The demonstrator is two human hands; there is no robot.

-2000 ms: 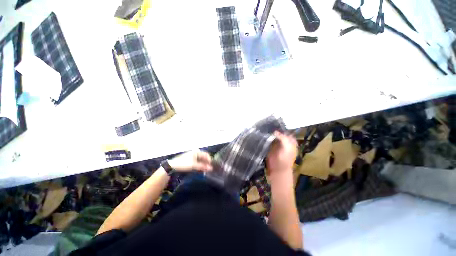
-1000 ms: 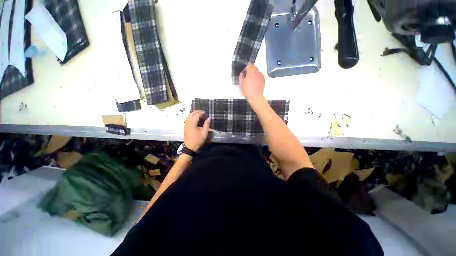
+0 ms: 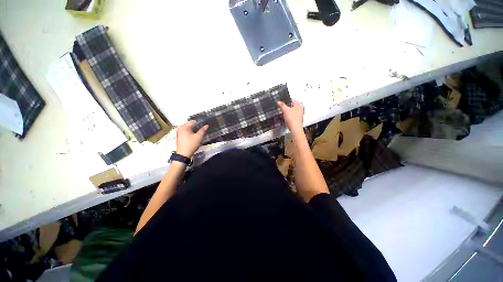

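Note:
A plaid fabric piece (image 3: 242,117) in black, grey and white check lies along the front edge of the table. My left hand (image 3: 189,139) holds its left end, thumb on top. My right hand (image 3: 292,114) grips its right end at the corner. The narrow plaid strip that lay by the base plate is no longer seen apart; whether it lies on the piece in my hands I cannot tell. The cutter base plate (image 3: 266,33) lies beyond the piece.
Stacked plaid strips (image 3: 118,85) and a white paper pattern (image 3: 85,110) lie to the left. A brown card with a dark block (image 3: 112,186) sits at the table edge. A black handle (image 3: 328,12) is at the top. A green sack (image 3: 103,254) and scraps lie below.
My right hand has left the narrow strip's earlier place beside the base plate and now holds the right end of the plaid piece. My left hand stays at the left end. The view has turned.

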